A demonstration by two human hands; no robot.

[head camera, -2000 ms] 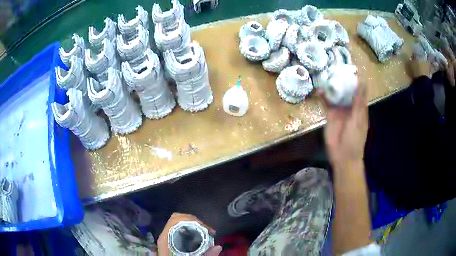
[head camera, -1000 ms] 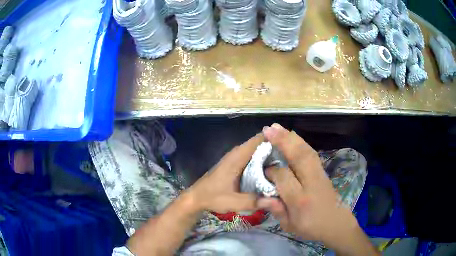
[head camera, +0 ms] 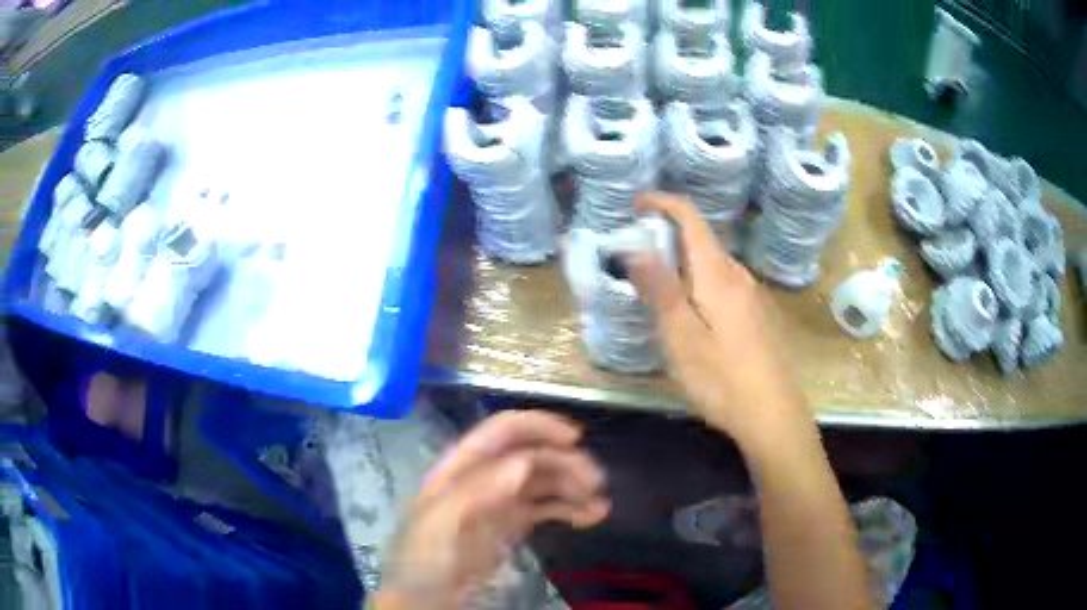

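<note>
My right hand holds the upper rim of a grey-white glued assembly, which stands upright at the front of the bench, before the rows. My left hand is empty over my lap, its fingers curled but apart, and blurred. More glued assemblies stand upright in close rows behind, notched ends up. The white glue bottle stands to the right of the rows. Scalloped rings lie in a pile at the bench's right.
A blue parts tray with a pale inside is at the left, with several tubular bodies along its left side. Blue crates are below it. The worn tan bench edge runs across the front. A green surface lies behind.
My hands have parted from around the part over my lap. The right hand has moved up to the bench with an assembly; the left is now empty. The view has shifted left, showing more tray.
</note>
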